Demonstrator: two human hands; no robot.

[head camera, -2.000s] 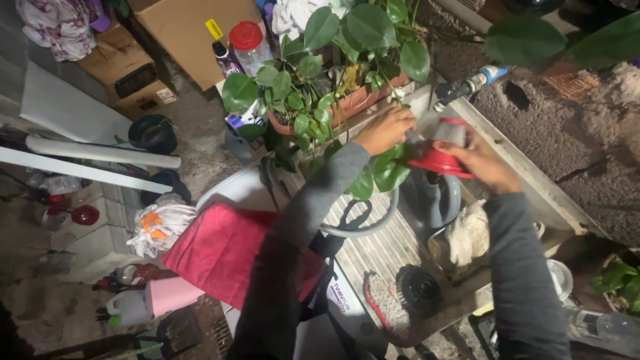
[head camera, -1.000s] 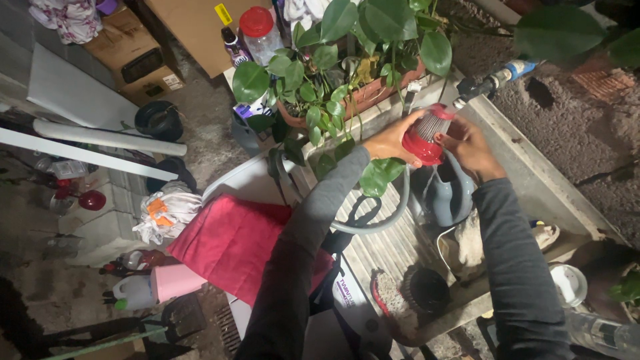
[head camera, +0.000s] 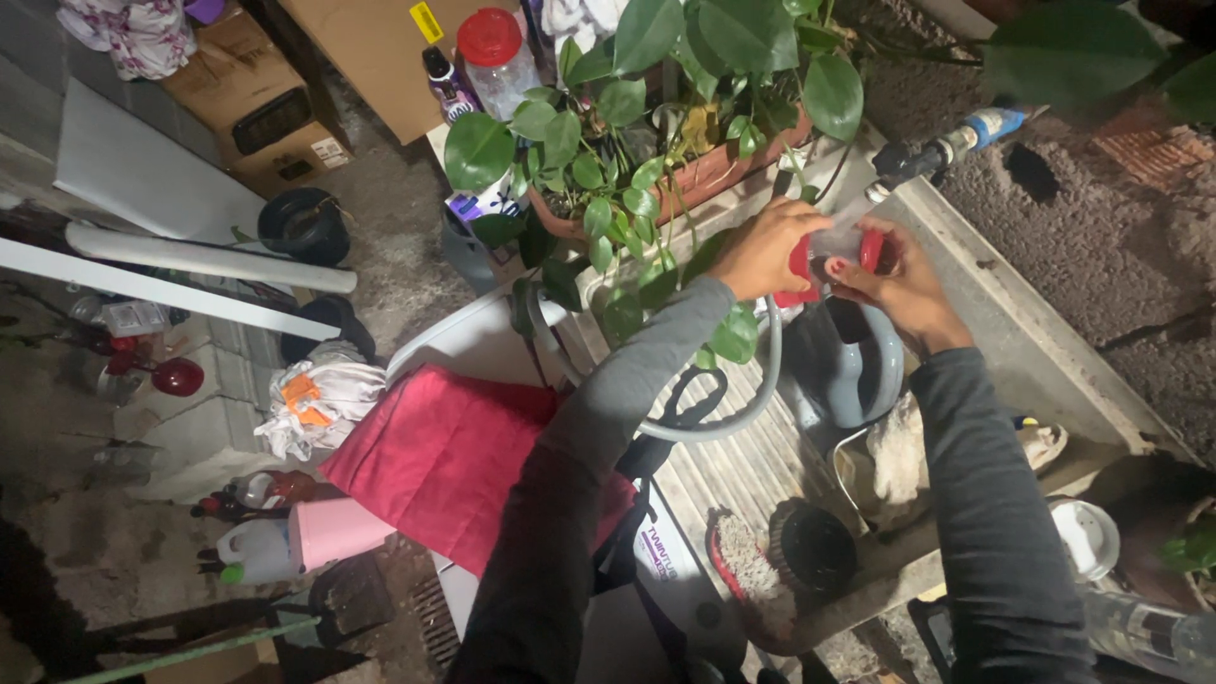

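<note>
Over the concrete wash sink [head camera: 1007, 294], below the faucet [head camera: 902, 171], my left hand [head camera: 771, 249] and my right hand [head camera: 902, 285] hold a red and clear plastic part [head camera: 800, 271] between them. The left fingers grip its red side. The right fingers are around another red piece [head camera: 870, 249] close beside it; whether the two pieces are joined cannot be told. Under my right hand a grey-blue plastic container [head camera: 845, 356] stands in the sink. A grey hose [head camera: 722, 432] curves over the ribbed washboard, left of the container.
A potted plant in a terracotta planter [head camera: 727, 171] overhangs the sink's far edge. A red cloth [head camera: 427, 456] lies over a white washing machine [head camera: 665, 541]. A black round brush [head camera: 812, 546] and a pale-bristled brush [head camera: 746, 570] rest on the washboard. A cloth [head camera: 898, 451] lies in the basin.
The red part was upright with its wide rim downward two seconds ago, then held tilted in both hands. Now the hands are at its two sides, with red showing at each.
</note>
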